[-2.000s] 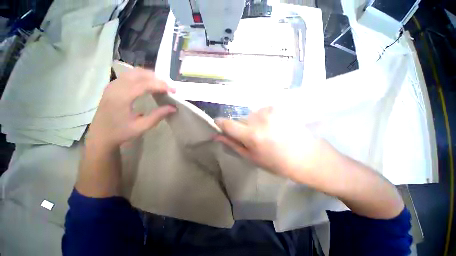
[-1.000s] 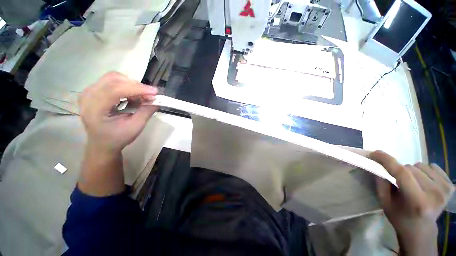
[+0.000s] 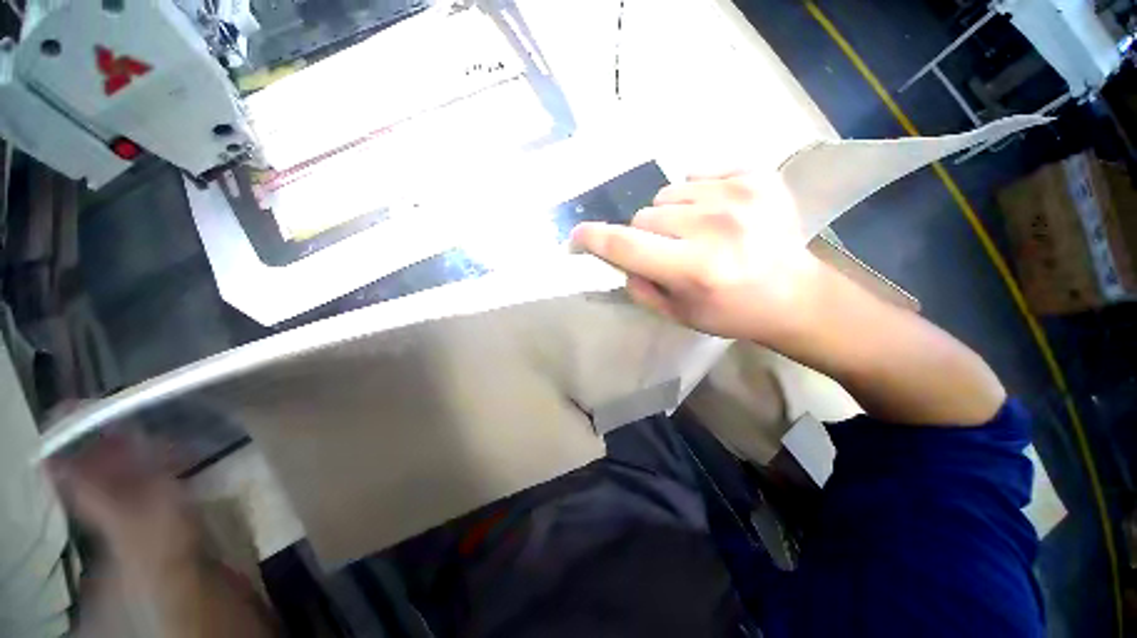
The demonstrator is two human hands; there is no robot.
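Observation:
A large floppy beige cover panel (image 3: 424, 411) hangs in front of me, its top edge bowed from lower left to my right hand. My left hand (image 3: 125, 486) is blurred at the far left and holds the panel's left end. My right hand (image 3: 698, 256) grips the panel near its upper right, with the index finger pointing left and the fingertips partly hidden. A grey rectangular patch (image 3: 636, 404) shows on the panel's lower edge. The white sewing template (image 3: 399, 125) with red and yellow lines lies behind, inside a dark clamp frame (image 3: 284, 264).
The white sewing machine head (image 3: 125, 81) with a red logo stands at upper left. Beyond the shiny black bed plate (image 3: 611, 199), a beige flap (image 3: 898, 168) sticks out past the table's right side. A cardboard box (image 3: 1066, 237) and yellow floor line (image 3: 954, 187) are at right.
The view has turned right, so the machine head now sits farther left. My right hand has moved inward along the panel from its right end. The panel's top edge is now bowed.

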